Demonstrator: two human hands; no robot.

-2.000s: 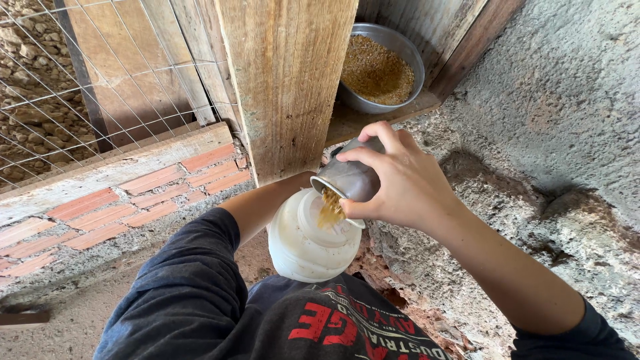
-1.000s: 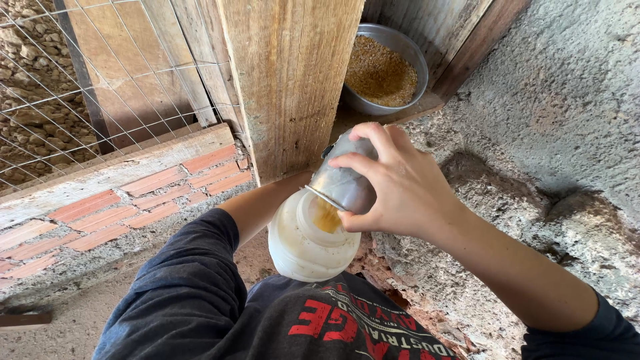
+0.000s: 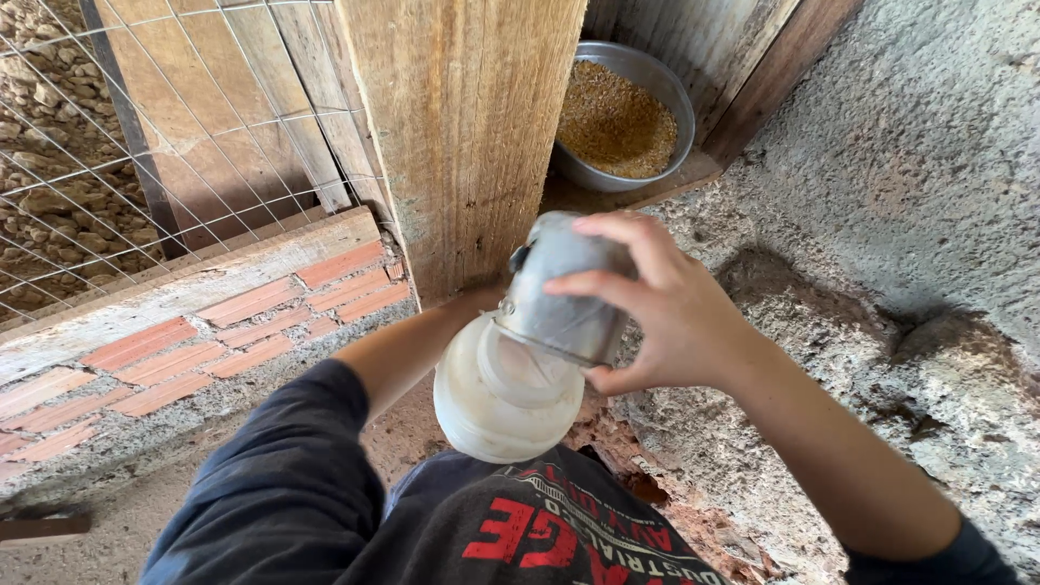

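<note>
My right hand (image 3: pixel 650 301) grips a dull metal cup (image 3: pixel 561 288), thumb at its rim and fingers over its side. The cup is tipped steeply, its mouth down against the wide neck of a whitish plastic container (image 3: pixel 508 414). That container stands out in front of my shirt. My left forearm reaches behind the cup and container; my left hand is hidden there, so its grip does not show. Beyond the wooden post, a round metal bowl (image 3: pixel 688 122) holds yellow cracked grain (image 3: pixel 617 122), with a hollow in its surface.
A thick wooden post (image 3: pixel 463 146) rises just ahead of my hands. Wire mesh (image 3: pixel 236 126) over boards and a low brick wall (image 3: pixel 260 325) lie to the left, with rubble (image 3: pixel 57 162) behind the mesh. A rough concrete wall (image 3: pixel 918 162) and broken masonry (image 3: pixel 812 349) are at the right.
My right hand has tipped the cup further, from slanted to nearly upside down over the container's neck. Grain was spilling from the cup earlier; no falling grain is visible now.
</note>
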